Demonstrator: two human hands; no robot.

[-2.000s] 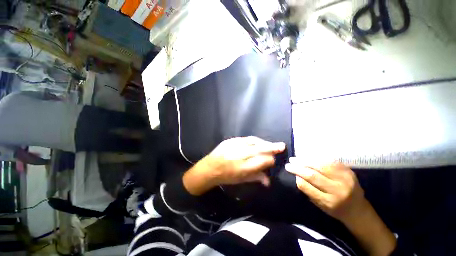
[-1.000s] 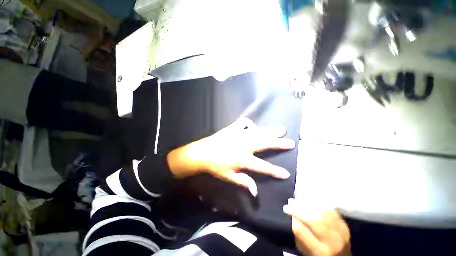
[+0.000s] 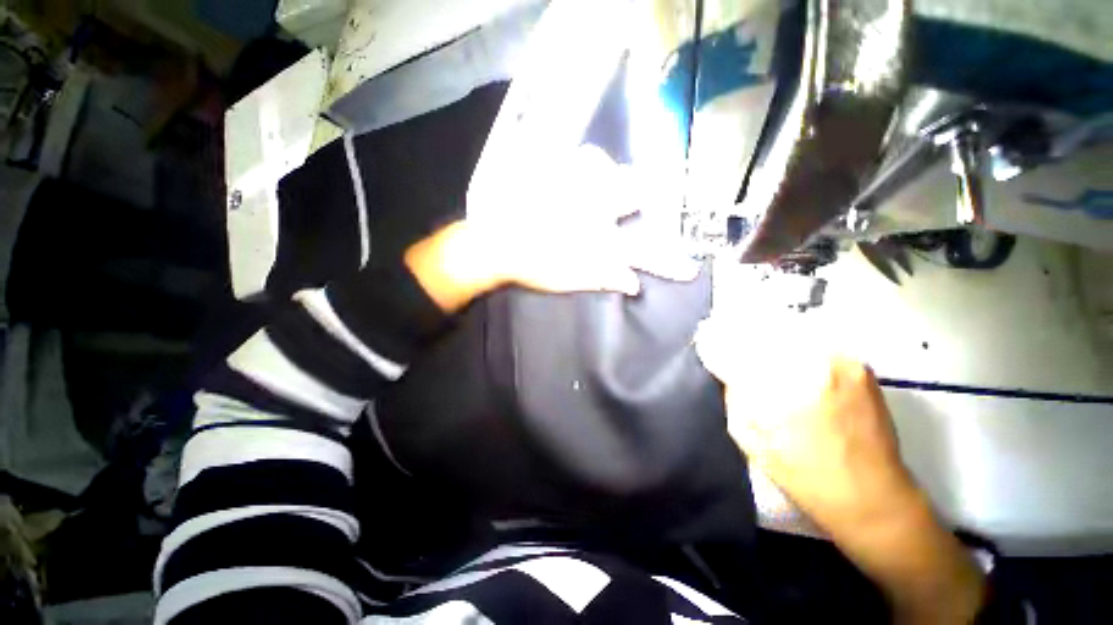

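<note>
A black garment panel covers the table left of the needle and hangs over my lap; a thin white piping line runs on its far left part. My left hand lies flat on the panel beside the needle area, washed out by the lamp. My right hand is at the panel's right edge just below the presser foot; its fingertips are overexposed and seem to pinch the edge. The needle itself is lost in glare.
The sewing machine head, with a blue-teal band, and a shiny curved metal piece fill the upper right. Scissors show partly behind it on the white machine bed. Dark workshop clutter stands at left.
The view has moved closer to the machine head. Both hands have moved up toward the needle; my left hand's spread fingers are now lost in glare. The near panel now bulges in folds.
</note>
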